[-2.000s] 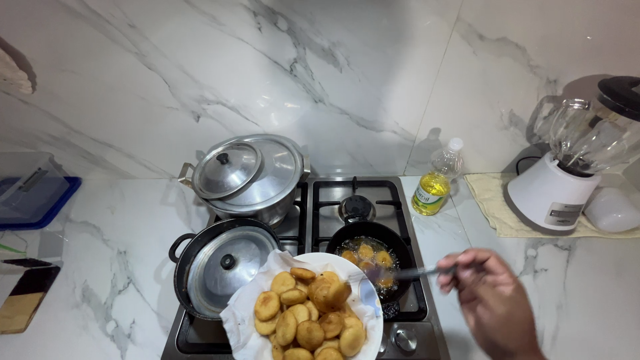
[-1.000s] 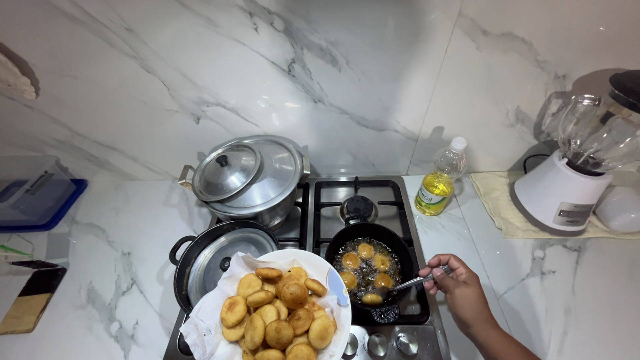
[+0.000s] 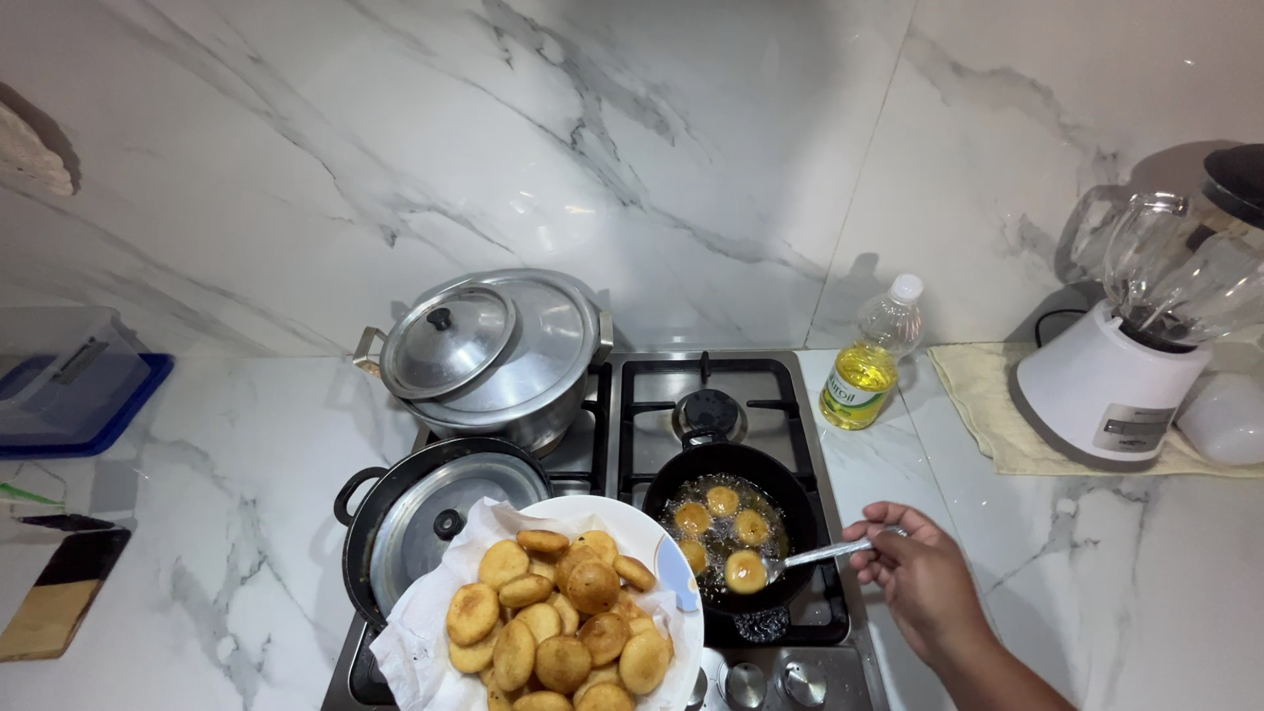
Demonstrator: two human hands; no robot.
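Observation:
My right hand [image 3: 913, 573] grips the handle of a metal fork or spoon [image 3: 834, 551], whose tip touches a golden round dough piece [image 3: 745, 572] in hot oil. Several such pieces bubble in the small black frying pan [image 3: 805, 499] on the front right burner. A white plate [image 3: 681, 632] lined with paper towel [image 3: 415, 637] and heaped with fried rounds [image 3: 564, 663] is at the bottom centre, left of the pan and over the stove's front. My left hand is out of view; what supports the plate is not visible.
Behind the plate are a black pan [image 3: 357, 563] with a metal lid [image 3: 474, 513] and a large lidded aluminium pot [image 3: 553, 365]. An oil bottle [image 3: 859, 380] stands right of the stove [image 3: 825, 434], a blender [image 3: 1106, 385] further right. A plastic container [image 3: 69, 395] sits far left.
My right hand has moved from above the pan's right side down to its lower right, with the utensil tip now in the oil. The plate has shifted left, uncovering more of the frying pan.

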